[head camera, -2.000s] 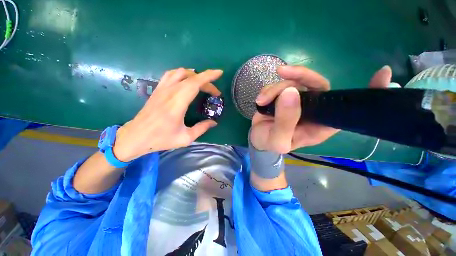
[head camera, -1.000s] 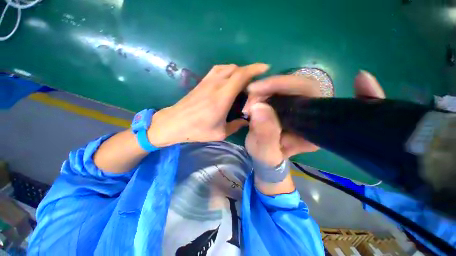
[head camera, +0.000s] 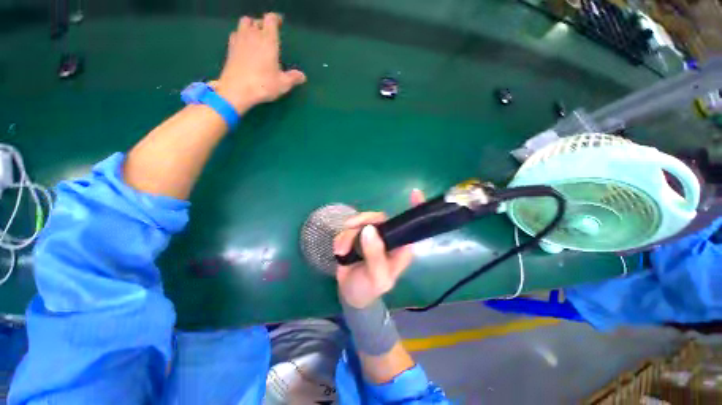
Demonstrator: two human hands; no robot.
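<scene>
My left hand (head camera: 255, 63) is stretched out over the far part of the green bench (head camera: 229, 170), thumb and fingers apart, with nothing visible held. A small dark patch shows beside its thumb, too unclear to name. My right hand (head camera: 370, 265) is shut on the black electric screwdriver (head camera: 427, 221), its narrow front end pointing left and its cable at the rear. The bit is not visible. The round silver-grey screw dish (head camera: 321, 237) lies just left of my right hand, partly covered by the fingers. One small black module (head camera: 388, 87) stands on the far side, right of my left hand.
Other small dark modules lie at the far left (head camera: 69, 66) and far right (head camera: 504, 96). A mint-green fan (head camera: 590, 198) stands at right. A white cable (head camera: 36, 207) is coiled at left. The black cord (head camera: 483, 269) loops below the screwdriver. A blue sleeve (head camera: 657, 277) shows at right.
My hands have moved apart. My left hand has gone forward to the far side, and the module it held is no longer seen in it. My right hand still holds the screwdriver, now beside the dish.
</scene>
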